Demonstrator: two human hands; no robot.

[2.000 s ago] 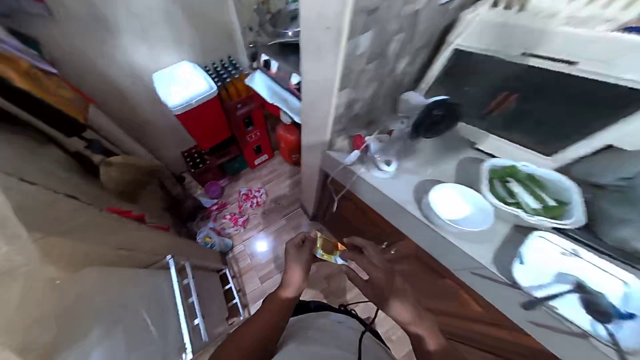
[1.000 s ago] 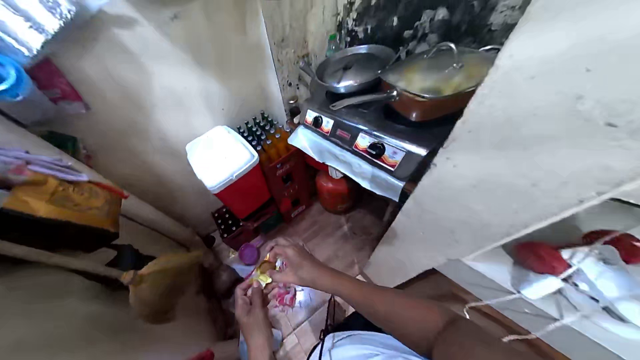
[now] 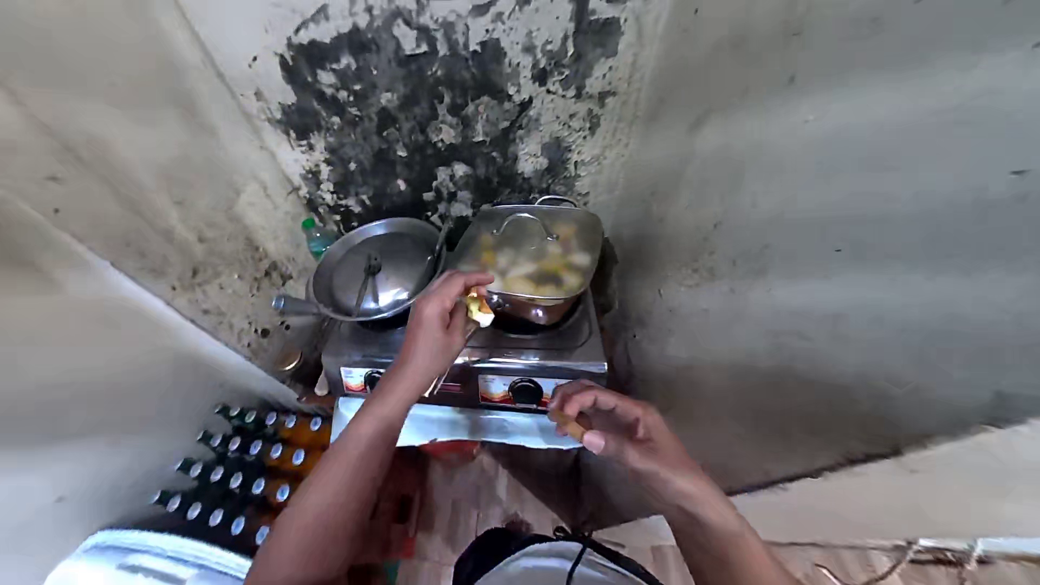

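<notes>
My left hand [image 3: 443, 321] is raised over the front of the gas stove [image 3: 463, 370], holding a small crumpled yellow foil wrapper [image 3: 479, 309]. Lower and to the right, my right hand [image 3: 621, 426] pinches a small brown block [image 3: 569, 424], perhaps a bouillon cube, between thumb and fingers. Behind my left hand, a square copper-coloured pan [image 3: 532, 310] with a glass lid [image 3: 536, 252] sits on the right burner, with pale and yellow pieces of food under the glass. On the left burner stands a metal frying pan [image 3: 378, 268] with a utensil lying in it.
Capped bottles [image 3: 236, 479] stand in rows at lower left, beside a white cooler lid [image 3: 146, 561]. A small green-capped bottle [image 3: 313, 236] is behind the frying pan. Walls close in on both sides of the stove, and the right wall [image 3: 812, 244] runs near my right hand.
The view has swung from the counter to the stove. My hands, together around the yellow wrapper before, are now apart, with wrapper in the left and brown block in the right.
</notes>
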